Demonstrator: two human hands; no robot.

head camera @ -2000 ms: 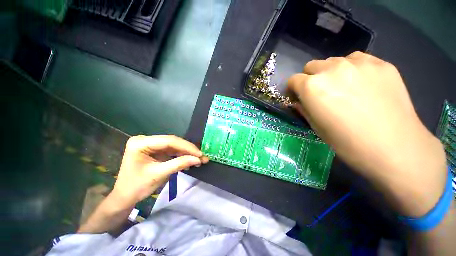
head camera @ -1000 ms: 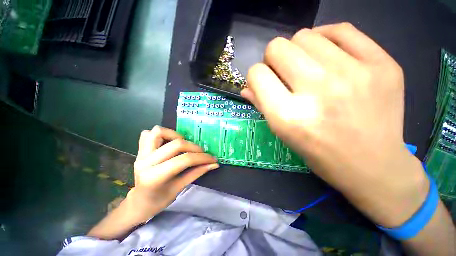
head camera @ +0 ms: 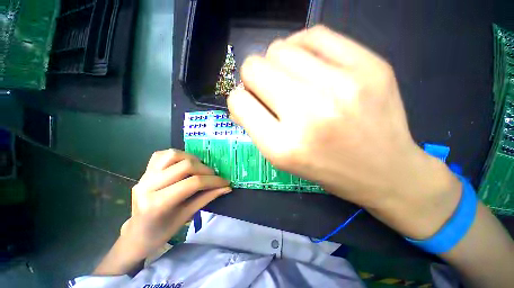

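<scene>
A green PCB panel [head camera: 222,160] lies on the black ESD mat [head camera: 253,208], with rows of pads along its far edge. My left hand [head camera: 174,191] has thumb and fingers together at the panel's near left edge. My right hand [head camera: 332,112], with a blue wrist strap [head camera: 451,225], is over the panel's right part and the bin's near edge. Its fingertips are hidden, so I cannot tell if it holds anything. The black component bin [head camera: 186,50] stands just beyond the panel. Small gold and silver components [head camera: 226,76] are heaped in it.
A fanned stack of green boards [head camera: 503,163] is at the right edge. At the upper left are a green board stack [head camera: 25,45] and a black slotted tray [head camera: 84,34]. A dark flat object [head camera: 40,126] lies at the left. A blue cord [head camera: 338,228] runs below my right wrist.
The view has shifted, and bin and panel now appear further left. My right hand has moved from inside the bin back over the panel. My left hand stays at the panel's near left edge.
</scene>
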